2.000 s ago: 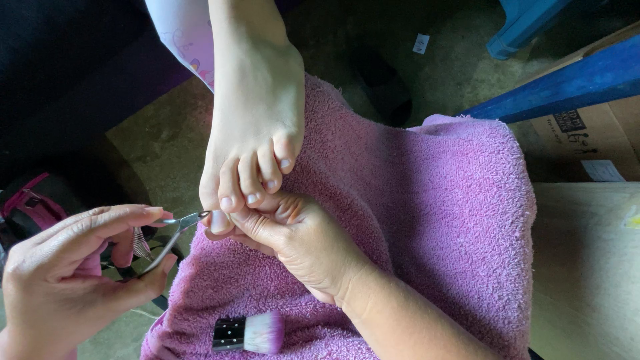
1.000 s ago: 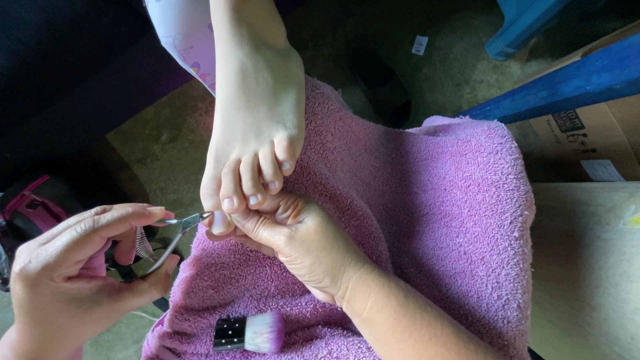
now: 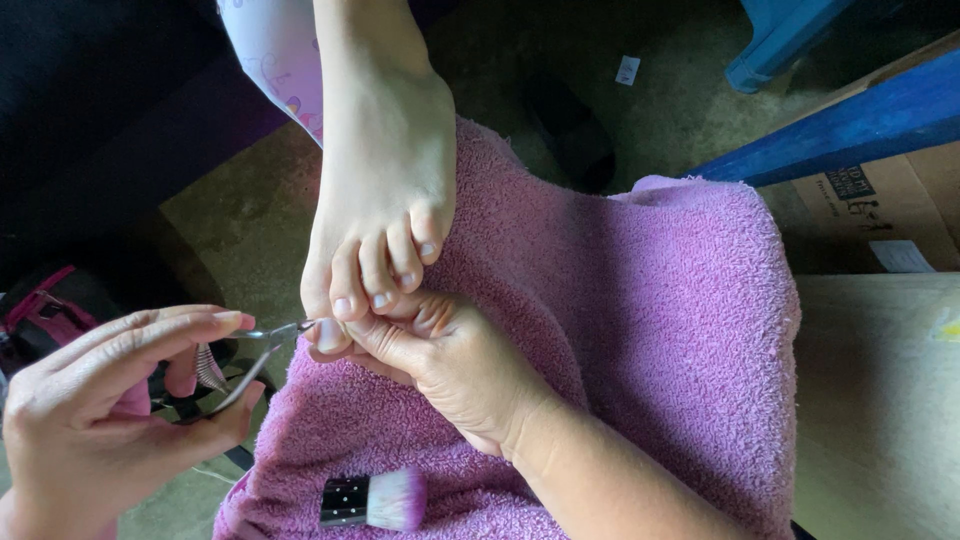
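My left hand (image 3: 127,382) holds metal cuticle nippers (image 3: 259,352) by the handles, with a spring showing between them. The nippers' tip touches the outer side of the big toe's nail (image 3: 328,335). The thumb and fingers of my right hand (image 3: 457,367) grip that big toe from its other side, just below the smaller toes. The other person's bare foot (image 3: 382,165) points down toward me over a pink terry towel (image 3: 675,315). A short brush (image 3: 373,499) with a black dotted handle and white-and-purple bristles lies on the towel below my hands.
A black bag with pink trim (image 3: 52,307) is at the left. A dark slipper (image 3: 570,131) and a small paper piece (image 3: 628,70) lie on the floor. Blue plastic furniture legs (image 3: 780,45), a blue bar (image 3: 847,120) and a cardboard box (image 3: 877,202) are at the right.
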